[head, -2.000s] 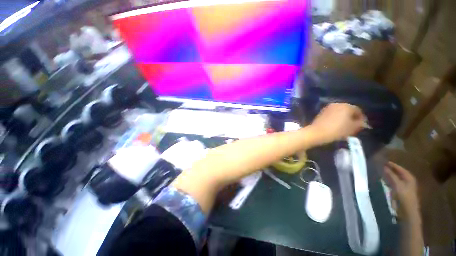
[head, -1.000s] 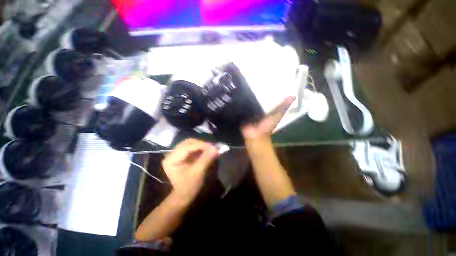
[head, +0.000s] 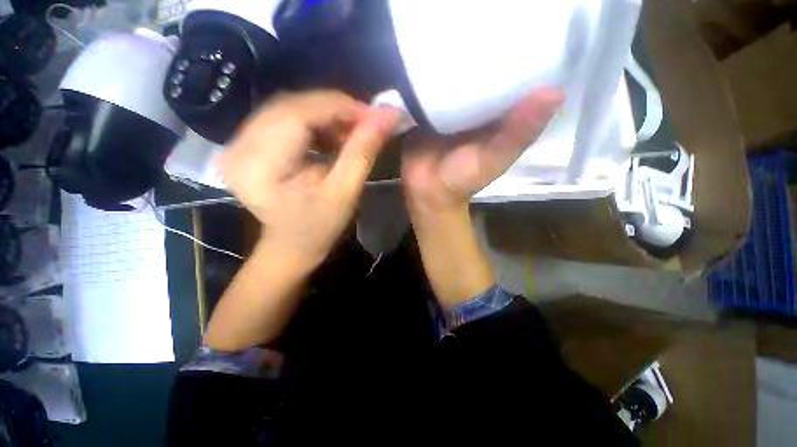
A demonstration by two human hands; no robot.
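Observation:
A large white-and-black dome camera (head: 498,61) fills the top centre, close to the lens, cut off by the upper edge. My right hand (head: 472,157) is palm up with thumb and fingers against its lower white shell, supporting it. My left hand (head: 306,157) pinches a small white label (head: 393,109) between thumb and fingertip, close to the shell's rim beside the black part. Whether the label touches the shell cannot be told.
Two more dome cameras (head: 210,79) stand at the upper left, with a thin white wire. A row of cameras (head: 17,244) and a printed sheet (head: 118,279) lie left. An open carton (head: 559,231) with cameras is right, a blue crate (head: 756,236) beyond. A white strip (head: 648,100) hangs upper right.
My left hand reached from the black machine back to the centre with the label. My right hand came in from the right and now supports the camera, which has risen closer.

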